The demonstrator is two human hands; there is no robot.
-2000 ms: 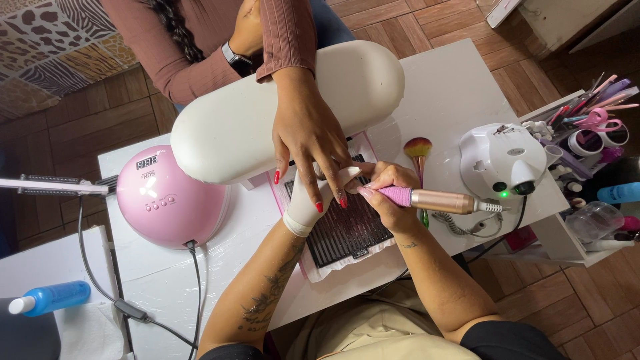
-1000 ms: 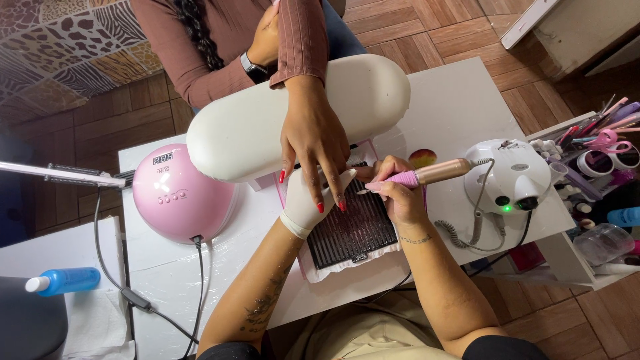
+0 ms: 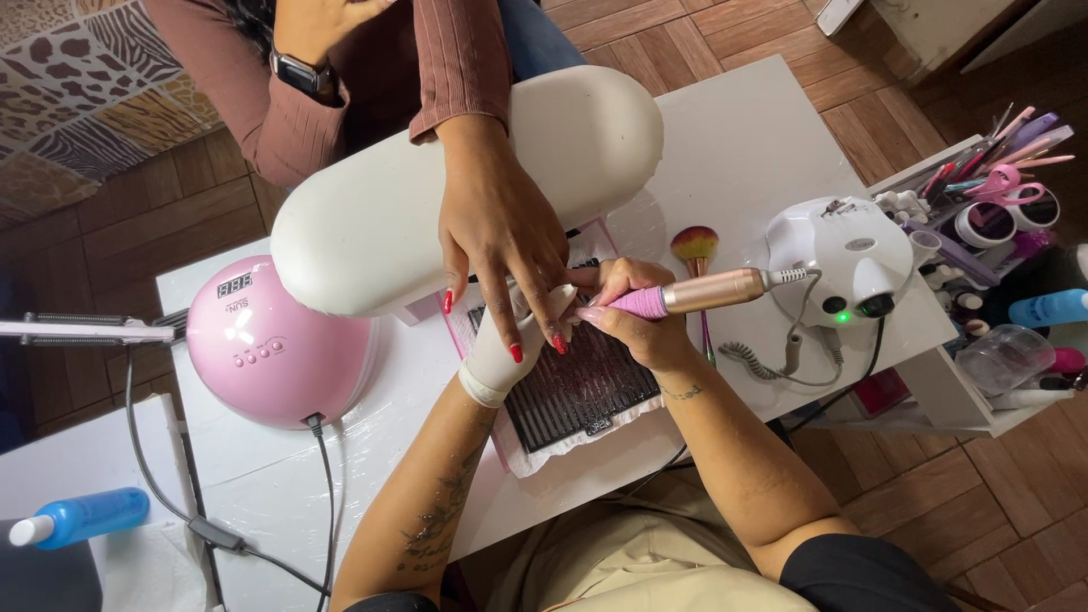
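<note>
My left hand [image 3: 510, 344], in a white glove, lies partly under the other person's hand [image 3: 501, 221] and holds one of its fingers. That hand has red nails and its wrist rests on a cream padded armrest [image 3: 467, 187]. In my bare right hand [image 3: 637, 319] is an electric nail drill handpiece [image 3: 714, 291], pink and rose gold, its working end close to the fingertips; the exact contact is hidden. Below both hands is a black slatted dust collector [image 3: 578, 391]. The handpiece's cord runs to a white drill control unit [image 3: 837, 263] with a green light.
A pink nail lamp [image 3: 276, 344] stands at left, a blue bottle [image 3: 93, 517] beyond it. A fluffy brush [image 3: 695, 246] lies right of the armrest. Scissors [image 3: 1003, 185], jars and tools fill a side cart. Cables cross the white table [image 3: 748, 127].
My right hand with the drill handpiece has moved up against the other person's fingers, from slightly apart one second ago. More of the brush shows than then.
</note>
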